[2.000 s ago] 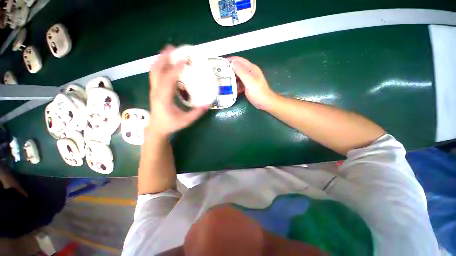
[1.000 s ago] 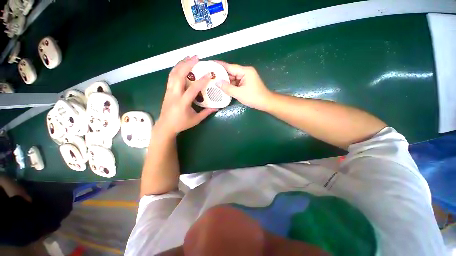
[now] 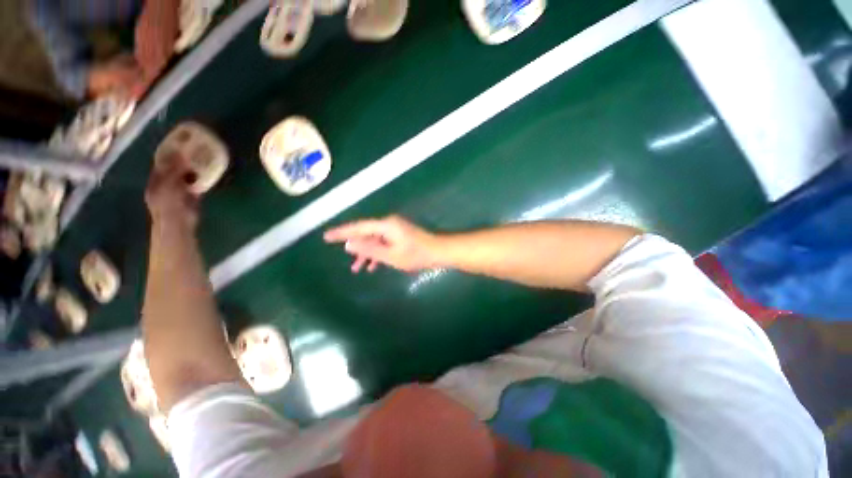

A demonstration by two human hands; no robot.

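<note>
My left hand is stretched out over the belt beyond the metal strip, with its fingers at the near edge of a closed unit. The unit's dark openings face up; the hand is blurred. My right hand is empty over the near green surface, fingers spread and pointing left. A back housing with a blue component lies on the belt between the hands, beyond the strip. Another back housing lies at the top edge.
The pale metal strip crosses diagonally. A cover lies near my left forearm, which partly hides the pile of covers. Units lie at the top. A white sheet lies right. Another person's hand shows top left.
The view has turned. My hands have parted from the unit they held together. My left hand has moved out across the strip to a unit on the belt; my right hand has opened.
</note>
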